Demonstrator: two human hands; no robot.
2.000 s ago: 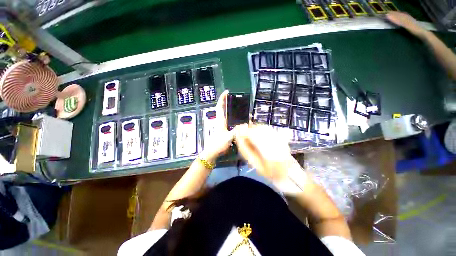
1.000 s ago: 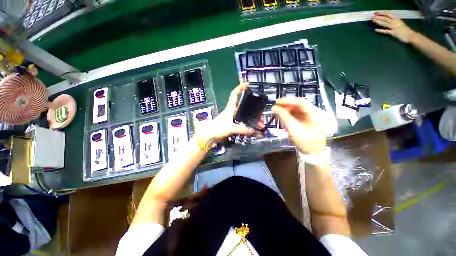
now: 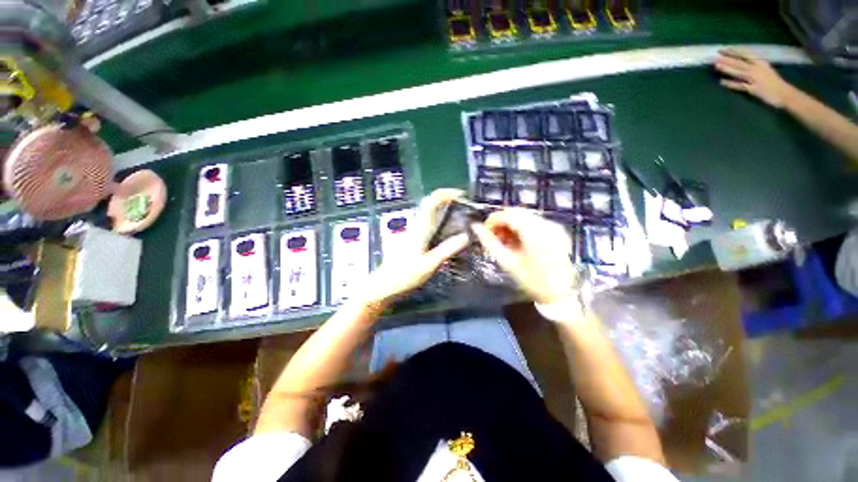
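Observation:
My left hand (image 3: 421,256) holds a dark keypad phone (image 3: 455,222) in front of me, between the two trays. My right hand (image 3: 529,252) is at the phone's right side, its fingertips on or very near it; whether they pinch a small piece is hidden. The phone tray (image 3: 179,273) on the left holds white-backed phones in the lower row. Its upper row has one white-backed phone, one bare slot and three phones with dark screens and keys up. The lens tray (image 3: 637,247) on the right holds rows of black square lens pieces (image 3: 548,160).
Pink fan (image 3: 58,171) and small bench device (image 3: 105,268) stand left. White paper with black pieces (image 3: 666,222) and a white bottle (image 3: 753,243) lie right. Another person's hand (image 3: 753,77) rests on the white conveyor edge (image 3: 376,101). A carton with clear film (image 3: 659,348) is below.
The phone in my left hand has moved slightly left and is tilted differently. My right hand has moved left and down onto it. A tray of yellow-framed phones shows more fully on the conveyor.

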